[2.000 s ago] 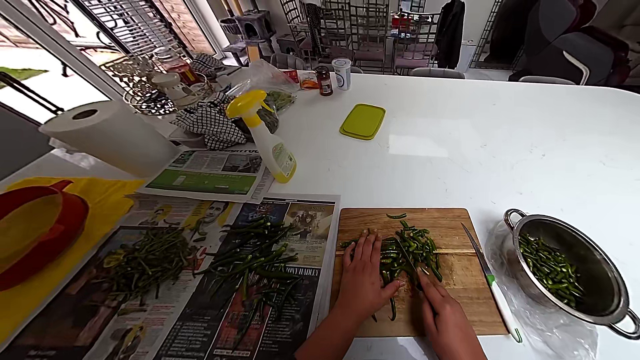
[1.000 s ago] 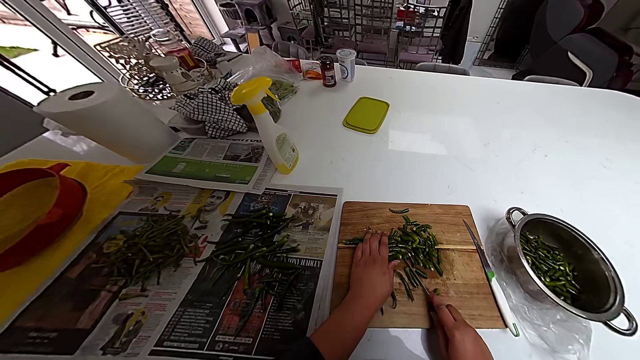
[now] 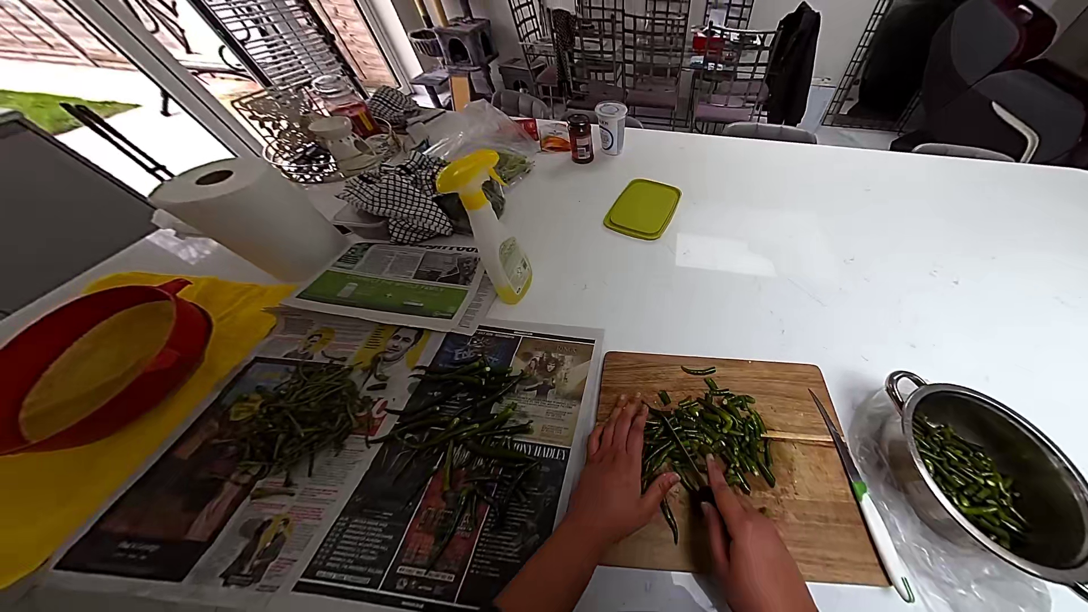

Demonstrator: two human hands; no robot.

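Observation:
Chopped green chillies (image 3: 722, 429) lie heaped on a wooden chopping board (image 3: 799, 518). My left hand (image 3: 619, 476) rests spread on the board at the heap's left edge, its fingertips by the chillies. My right hand (image 3: 748, 535) grips a small knife (image 3: 680, 442), whose dark blade points up and left into the heap; its handle is mostly hidden. A second knife (image 3: 863, 493) with a white and green handle lies along the board's right edge. Whole green chillies (image 3: 459, 425) and a pile of stalks or thin green pods (image 3: 297, 416) lie on newspaper (image 3: 527, 544).
Right of the board, a steel colander or pot (image 3: 909, 442) holding cut chillies stands on clear plastic. A spray bottle (image 3: 501, 246), a green lid (image 3: 643, 209), a paper towel roll (image 3: 255, 221), jars (image 3: 580, 138) and a red sieve-like container (image 3: 183, 340) stand or lie around.
The knife blade has moved up and left into the chillies beside my left hand. The right hand has shifted slightly on the board.

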